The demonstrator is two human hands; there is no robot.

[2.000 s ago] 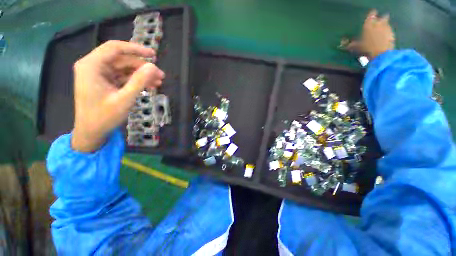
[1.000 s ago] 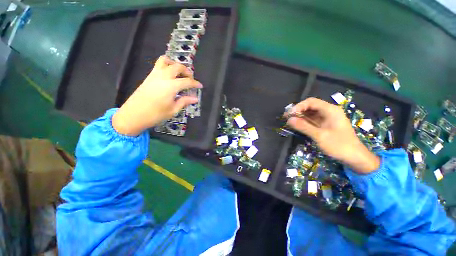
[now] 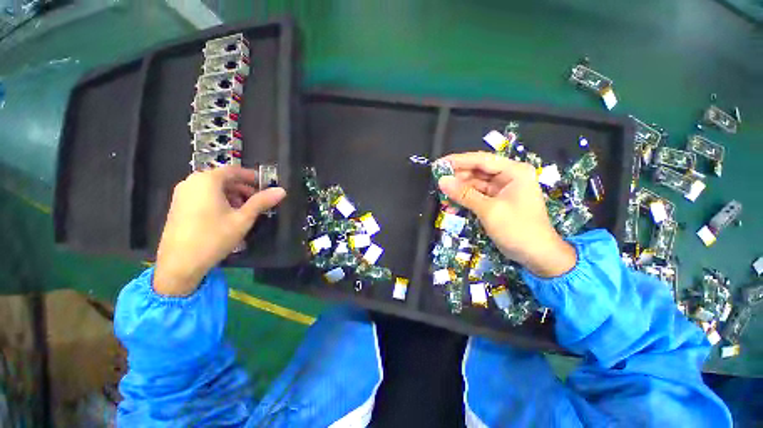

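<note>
My left hand [image 3: 216,219] is over the left black tray and grips a silver-grey housing [image 3: 268,177] between thumb and fingers. A stacked row of housings [image 3: 221,103] stands in the tray beyond it. My right hand [image 3: 502,201] is above the divider of the front tray and pinches a green circuit board [image 3: 442,170]; a small pale tip sticks out to its left. Below the hand is a heap of loose boards [image 3: 478,266] with white and amber tabs. A smaller heap [image 3: 358,241] lies in the compartment to its left. My fingers partly hide both held parts.
Left tray [image 3: 290,125] and front tray [image 3: 376,102] stand side by side with raised rims. Fitted units [image 3: 674,157] with white tabs are spread on the green surface [image 3: 519,50] at right. A yellow floor line [image 3: 272,308] and a brown carton [image 3: 58,359] show at lower left.
My left hand has lifted a housing from the row and moved right of it. My right hand came back from the green surface, and now holds a board near the divider.
</note>
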